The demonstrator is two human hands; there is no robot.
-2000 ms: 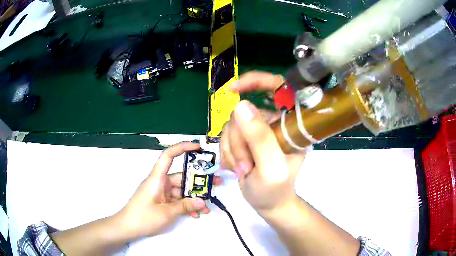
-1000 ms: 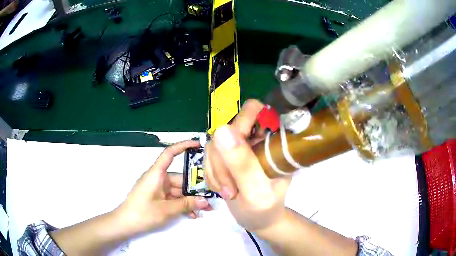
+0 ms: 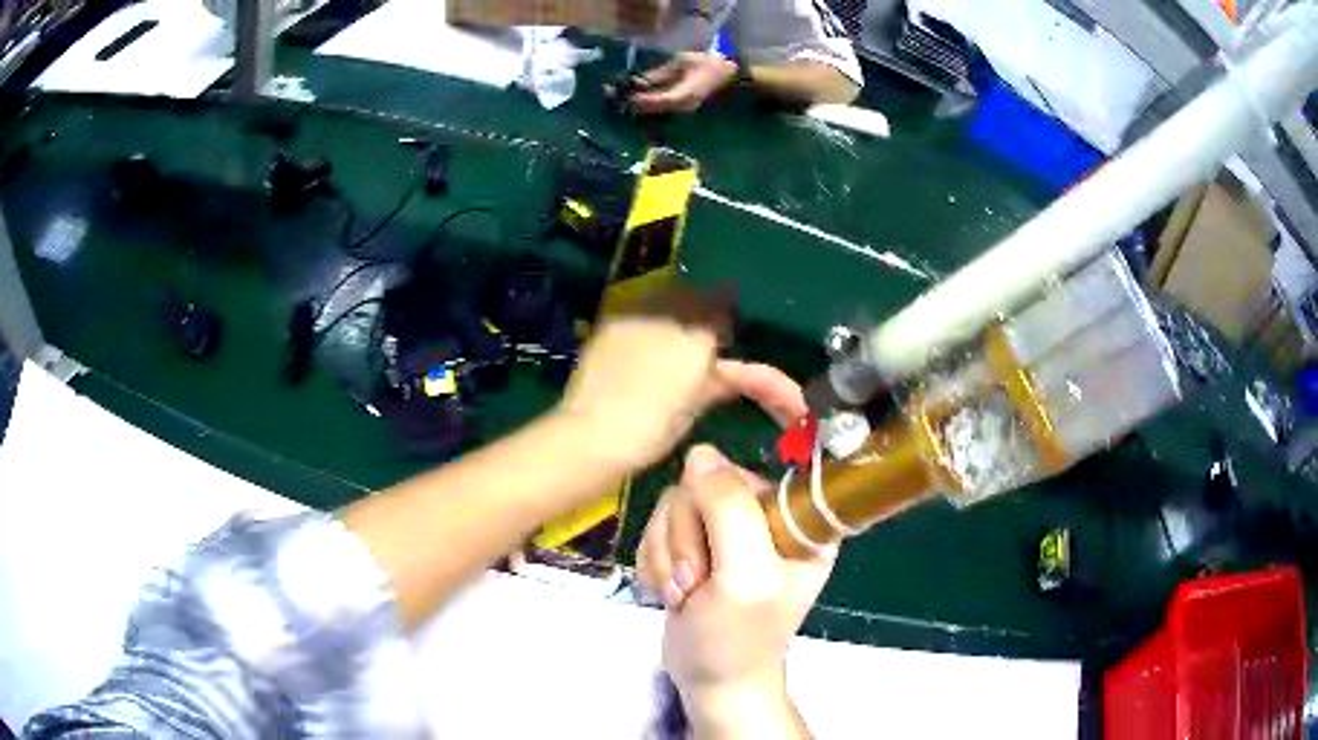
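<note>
My right hand is closed around the amber glue gun, with the red trigger piece above the fingers. The gun's nozzle tip is hidden. My left hand is blurred and reaches across the yellow-and-black striped bar, left of the gun. A dark blurred shape is at its far side; I cannot tell whether the hand holds it. Black adapters and cords lie on the green surface left of the bar.
White paper covers the near edge. A red basket stands at lower right, with one adapter on the green surface beyond it. A person's hand is opposite, holding something dark. A blue bin is at upper right.
The view has shifted, showing more of the far side. My left hand has moved from over the paper to the striped bar, and the open adapter is no longer clearly seen. The gun remains in my right hand.
</note>
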